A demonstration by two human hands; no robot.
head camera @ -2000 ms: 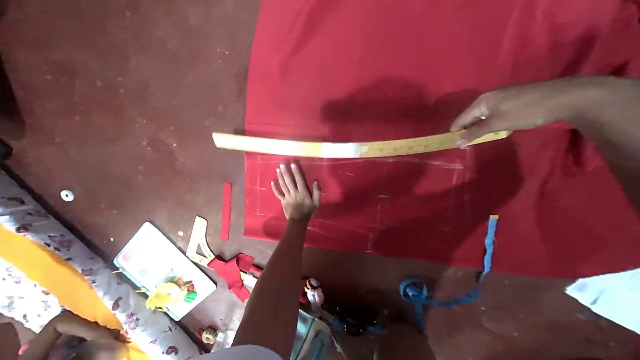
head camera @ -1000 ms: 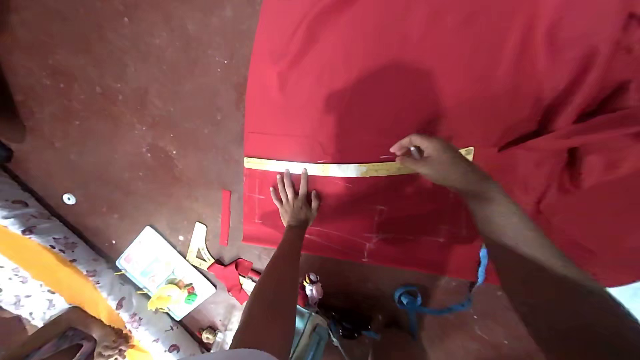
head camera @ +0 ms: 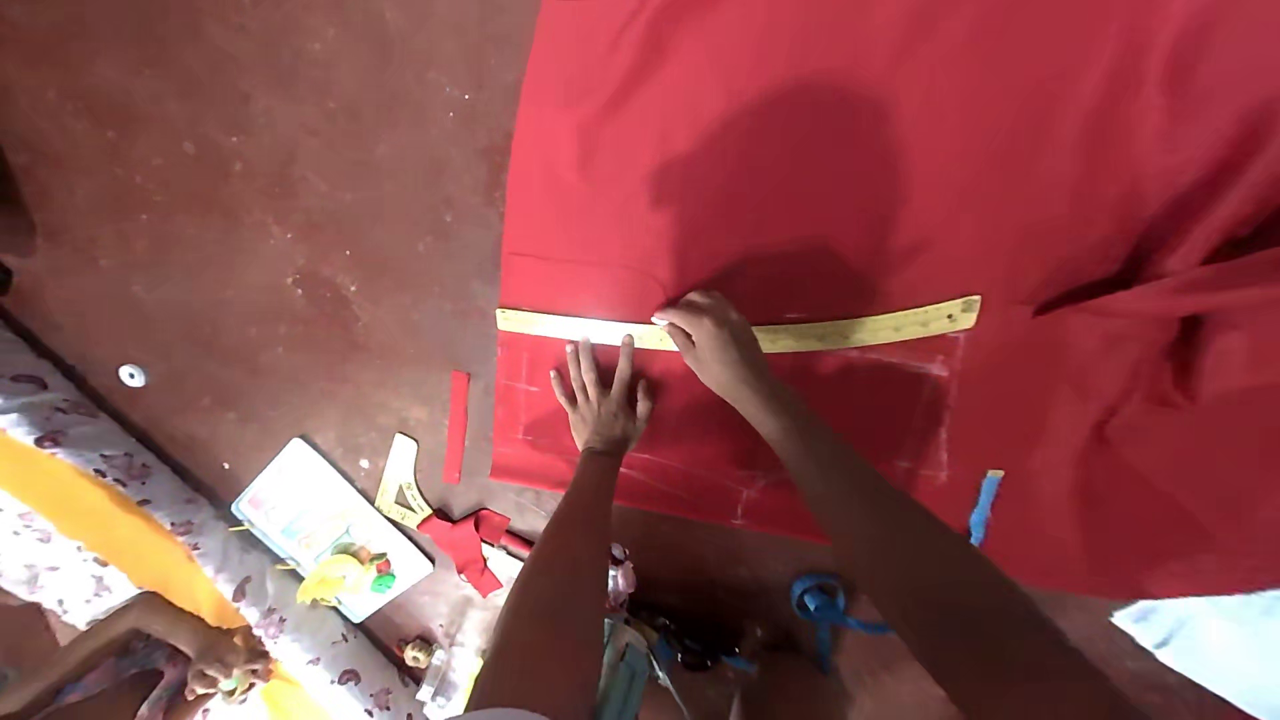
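Red fabric (head camera: pixel 600 130) is spread on the floor and bears white chalk lines. Across it lies a long, slightly curved yellow ruler (head camera: pixel 860 331), its left end at the fabric's edge. My left hand (head camera: pixel 602 402) rests flat with spread fingers, the fingertips at the ruler's lower edge. My right hand (head camera: pixel 712 340) reaches over the ruler, pinching a small white piece, which looks like tailor's chalk (head camera: pixel 659 321), at the ruler's upper edge. A blue tape measure (head camera: pixel 985 508) lies partly on the fabric, with more of it coiled below.
Left of the fabric lie a red strip (head camera: pixel 457 427), a small yellow curved ruler (head camera: pixel 398 480), red scraps (head camera: pixel 462 548) and a white board (head camera: pixel 300 510) with toys. Another person's hand (head camera: pixel 228 665) is at lower left, beside a patterned cushioned edge (head camera: pixel 150 520). White cloth (head camera: pixel 1210 640) lies lower right.
The ruler has shifted down toward the chalked outline since two seconds ago. My right hand has let go of the ruler's right end and moved left along it, closer to my left hand.
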